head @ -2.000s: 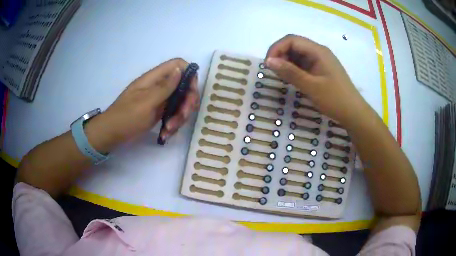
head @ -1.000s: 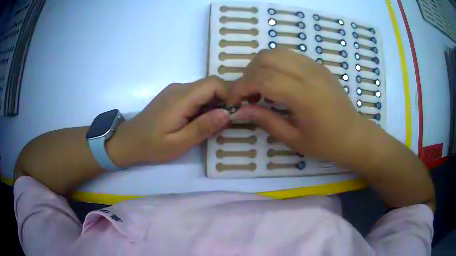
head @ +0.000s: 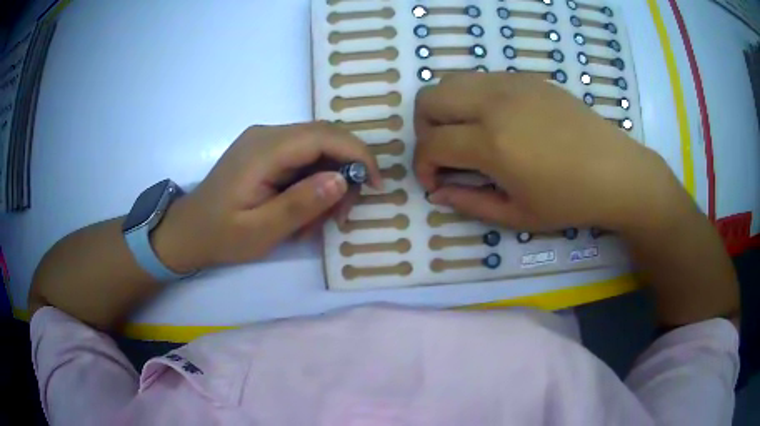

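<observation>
The white foam packing tray (head: 367, 281) lies in front of me. Its leftmost column of dumbbell-shaped slots is plain brown; the other columns show many dark round components at the slot ends. My left hand (head: 279, 187) is over the tray's left edge and holds the component stack (head: 353, 172), its round shiny end showing between thumb and fingers. My right hand (head: 508, 154) is low over the second column, thumb and index fingertip together at a slot's left end, with a small dark component (head: 429, 196) just showing at the fingertips. The hand hides the slots under it.
Stacked trays (head: 33, 116) stand at the far left. Yellow tape (head: 679, 133) and red tape (head: 696, 108) run along the table on the right. Yellow tape also follows the front edge by the pink shirt (head: 400, 358). Another tray's edge shows at the top right.
The hands were together at the stack one second ago and are now apart. My right hand has moved to the second column. The tray sits slightly higher and further left in view.
</observation>
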